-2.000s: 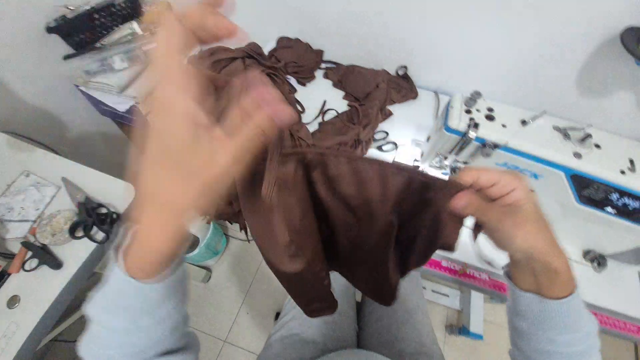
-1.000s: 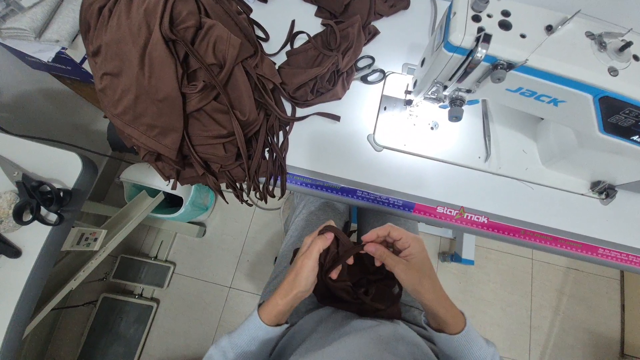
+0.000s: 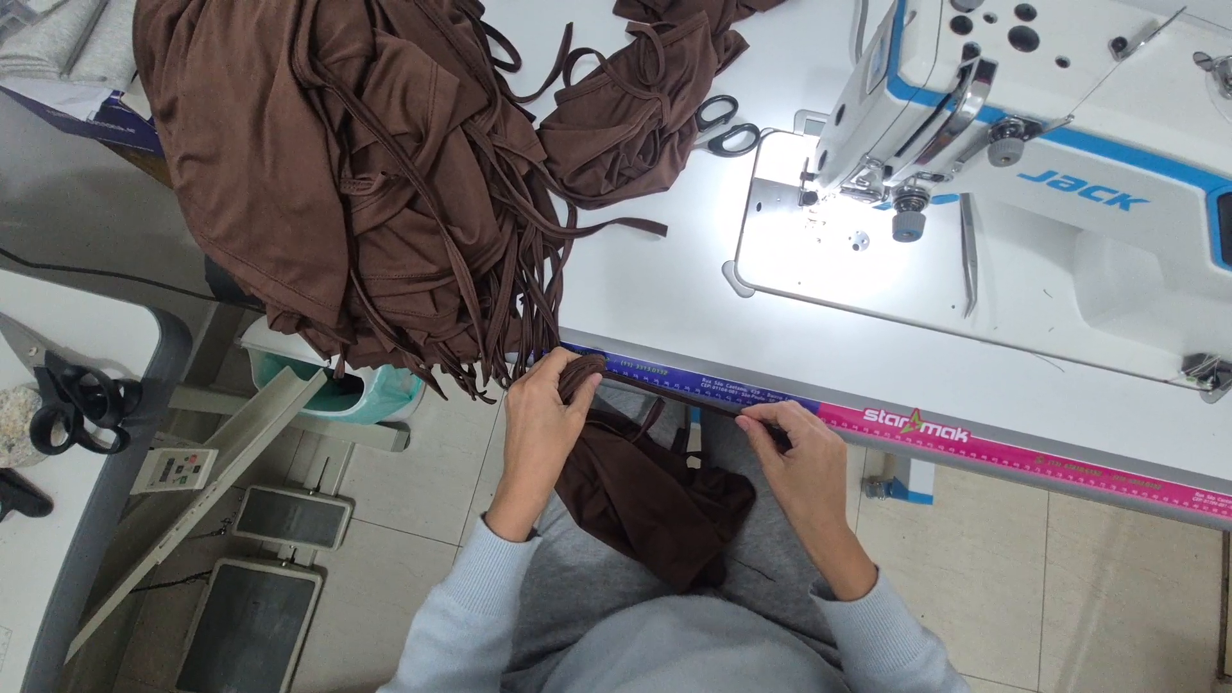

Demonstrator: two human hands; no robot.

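My left hand (image 3: 541, 430) grips a bunched part of a brown fabric garment near the table's front edge. My right hand (image 3: 797, 452) pinches a narrow brown strap (image 3: 674, 395), stretched between both hands along the measuring tape on the edge. The rest of the brown garment (image 3: 654, 500) hangs over my lap. Left of the sewing machine, a large pile of brown garments (image 3: 318, 183) with many loose straps drapes over the table's edge, just above my left hand. A smaller brown garment (image 3: 630, 125) lies beside it.
A white Jack sewing machine (image 3: 1039, 154) stands at right, lamp lit, with tweezers (image 3: 968, 255) on its bed. Black-handled scissors (image 3: 729, 126) lie left of it. A side table at left holds larger scissors (image 3: 82, 399). Below the pile is a teal bin (image 3: 371, 395); pedals (image 3: 250, 616) are on the floor.
The hands were close together over the lap one second ago; now they are apart and further forward, with a strap stretched between them. Two seconds ago they held a brown garment up before the camera.
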